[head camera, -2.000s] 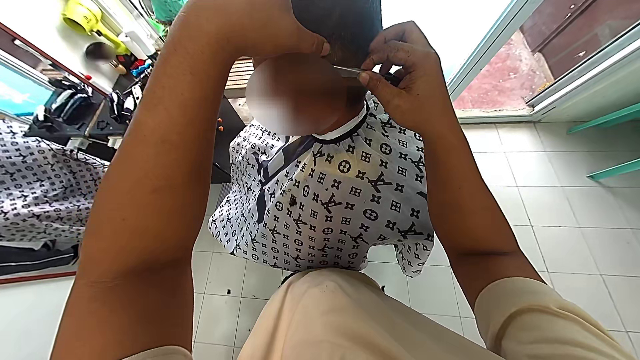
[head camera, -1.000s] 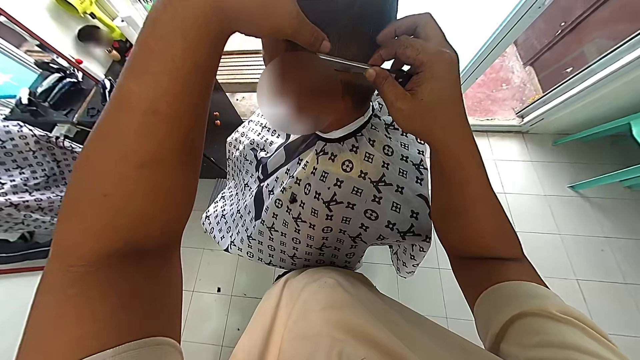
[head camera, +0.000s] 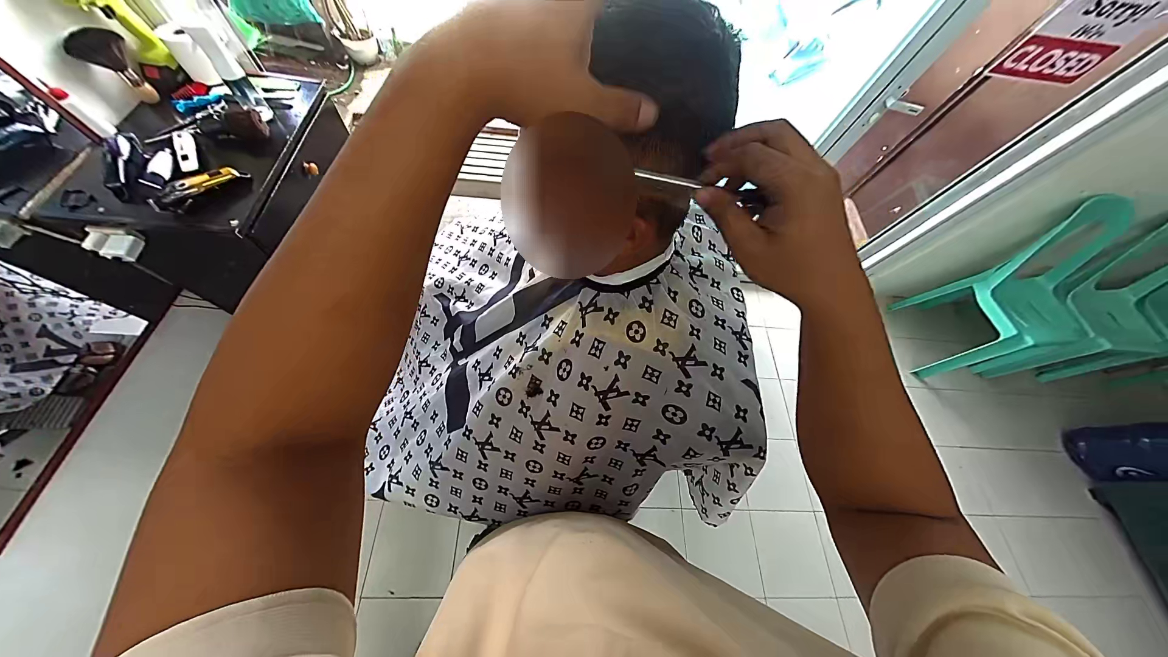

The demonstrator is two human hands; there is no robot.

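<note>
A seated person with short dark hair (head camera: 675, 73) wears a white barber's cape (head camera: 584, 392) with a dark printed pattern. My left hand (head camera: 566, 73) lies on the front of the person's head, its thumb stretched over the hair near the temple. Beside the ear, my right hand (head camera: 771, 196) grips a straight razor (head camera: 668, 180) between thumb and fingers. The thin metal blade part points left against the side of the head; its dark handle is partly hidden in my palm. A small dark tuft of hair (head camera: 534, 387) rests on the cape.
At left, a black counter (head camera: 274, 173) holds hair clippers (head camera: 119, 164), a yellow-handled cutter (head camera: 196, 185) and a brush (head camera: 102, 50). Green plastic chairs (head camera: 1013, 292) stand at right on the tiled floor, near a glass door with a sign (head camera: 1058, 59). A mirror edge is at far left.
The view has shifted, bringing more of the counter and chairs into sight. Both hands stay at the head, and the razor remains in my right hand by the side of the head.
</note>
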